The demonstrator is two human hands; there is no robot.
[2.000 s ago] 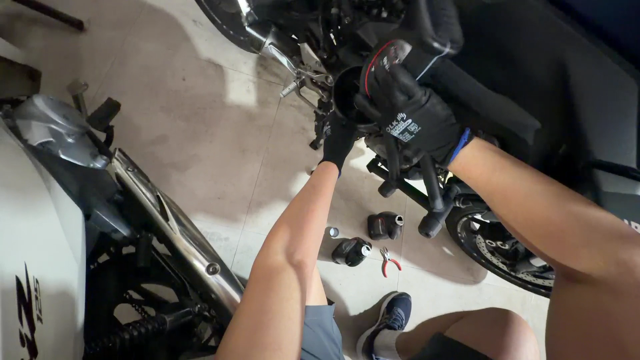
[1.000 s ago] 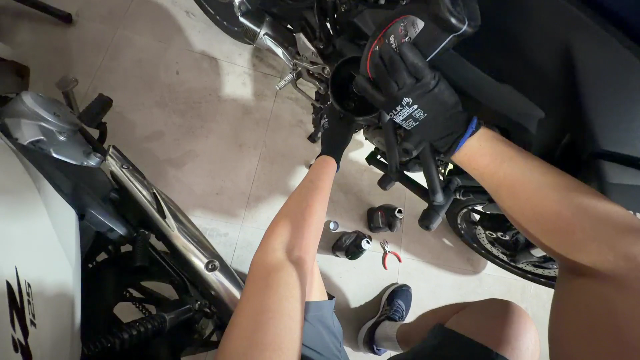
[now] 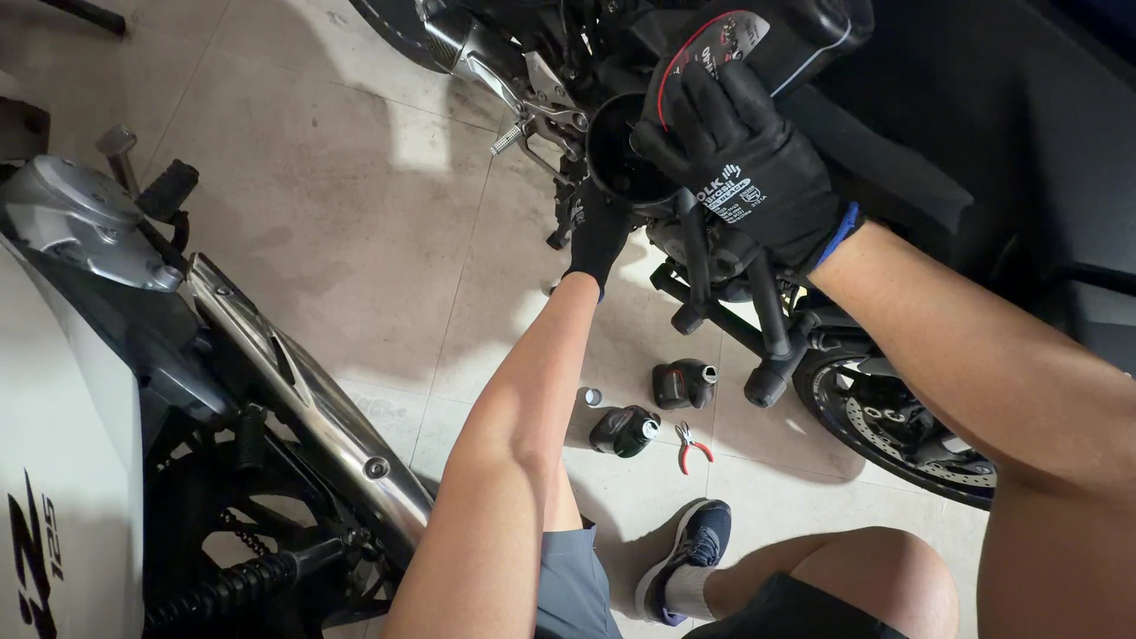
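Note:
My right hand (image 3: 745, 169), in a black work glove with a blue cuff edge, grips a large black oil bottle (image 3: 799, 44) that is tilted over a black funnel (image 3: 627, 151). The bottle's mouth is hidden behind the glove and the funnel's rim. My left hand (image 3: 596, 232), in a matching glove, is at the underside of the funnel, its fingers mostly hidden; it appears to hold the funnel. The funnel stands against the side of a dark motorcycle (image 3: 772, 346), above its engine.
Two small black bottles (image 3: 682, 384) (image 3: 625, 431) without caps, a small round cap (image 3: 593, 397) and red-handled pliers (image 3: 693, 448) lie on the tiled floor (image 3: 355, 222). A white motorcycle (image 3: 67, 426) with a metal exhaust (image 3: 311, 390) stands at the left. My shoe (image 3: 697, 555) is below the pliers.
The large bottle in my right hand has tipped a little further up and right since two seconds ago, showing more of its label. My left hand stays beneath the funnel.

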